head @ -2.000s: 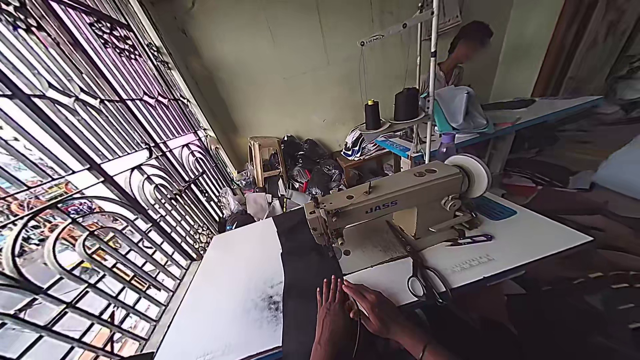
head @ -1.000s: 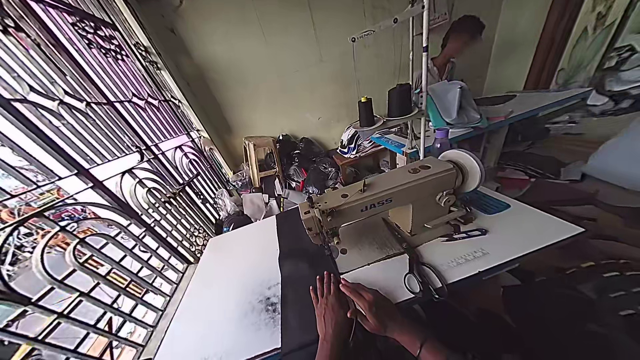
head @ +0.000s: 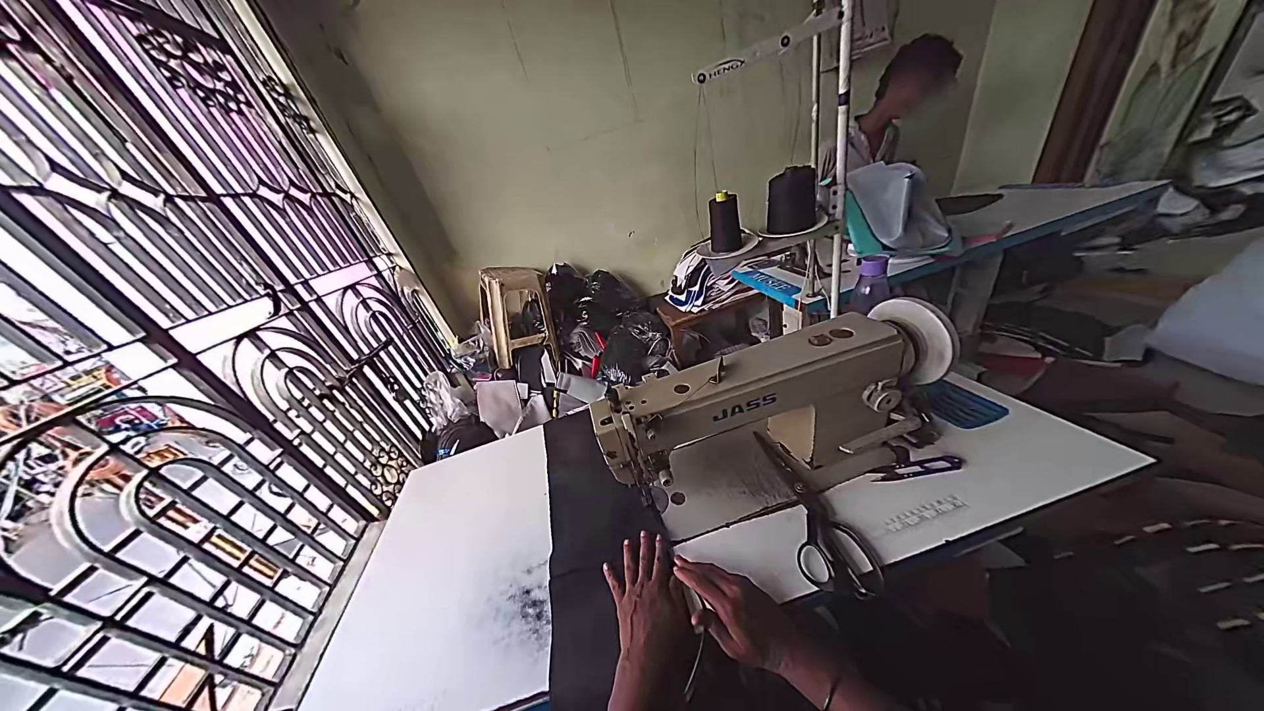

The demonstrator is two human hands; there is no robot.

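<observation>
A long piece of dark fabric (head: 592,553) runs along the white table, its far part beside and under the needle end of a beige JASS sewing machine (head: 760,390). My left hand (head: 650,607) lies flat on this fabric just in front of the presser foot, fingers spread. Close against it on the right is my right hand (head: 736,612), its fingertips at the fabric's right edge; a thin cord or strip shows between the hands, and whether the right fingers pinch it is unclear. Black-handled scissors (head: 825,543) rest with their blades on the machine bed.
Small thread snips (head: 918,468) lie right of the scissors on the white table (head: 444,573). Behind the machine stand black thread cones (head: 792,200) and a purple-capped bottle (head: 871,284). A metal grille (head: 296,326) borders the left side. A person (head: 889,109) sits at another table behind.
</observation>
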